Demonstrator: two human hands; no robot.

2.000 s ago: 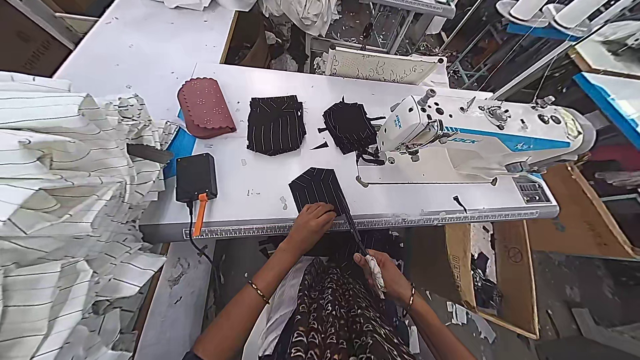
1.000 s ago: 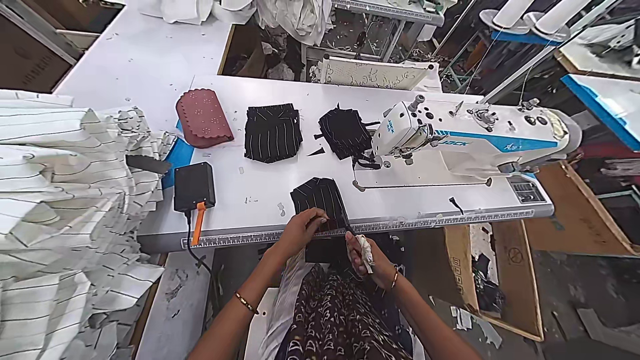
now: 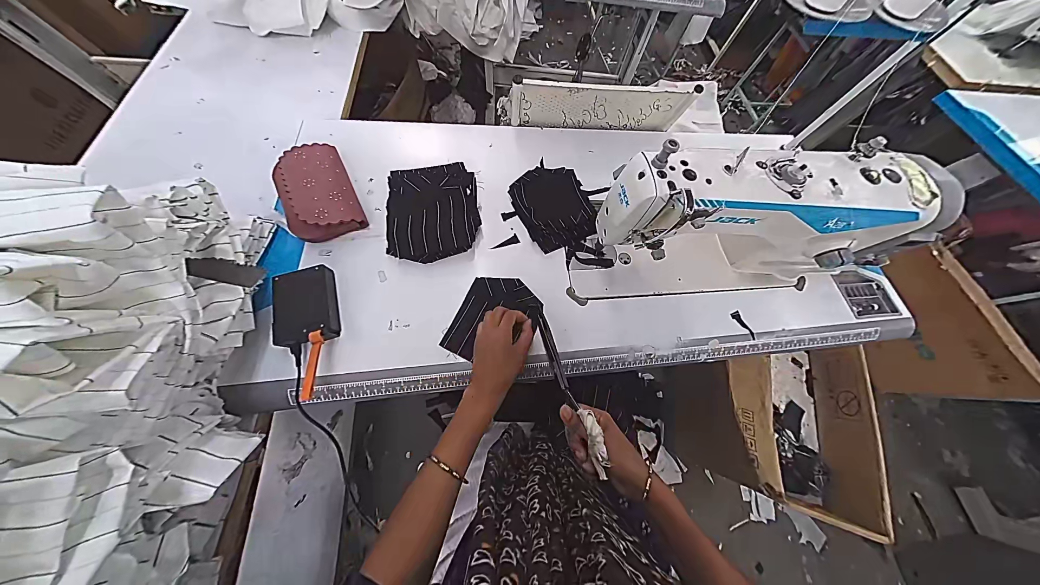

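Note:
My left hand point(image 3: 502, 348) presses on a black pinstriped fabric piece point(image 3: 479, 305) near the table's front edge, fingers bent. Scissors point(image 3: 554, 353) with cloth-wrapped handles are in my right hand point(image 3: 600, 447), their blades along the right edge of that piece. Farther back lie a stack of black pinstriped pieces point(image 3: 433, 213) and a second black stack point(image 3: 554, 207), which sits beside the needle end of a white and blue Jack sewing machine point(image 3: 780, 211). A small black triangular scrap point(image 3: 505, 241) rests between the stacks.
A maroon perforated case point(image 3: 319, 192) and a black box with a cable point(image 3: 305, 305) are on the left of the table. White striped fabric point(image 3: 89, 366) is heaped at far left. A measuring tape point(image 3: 691, 357) runs along the front edge. Cardboard boxes point(image 3: 845, 439) stand below right.
The black piece under my left hand has turned, and its lower left corner now points left. The scissors' blades, hard to see one second ago, now show along its right side.

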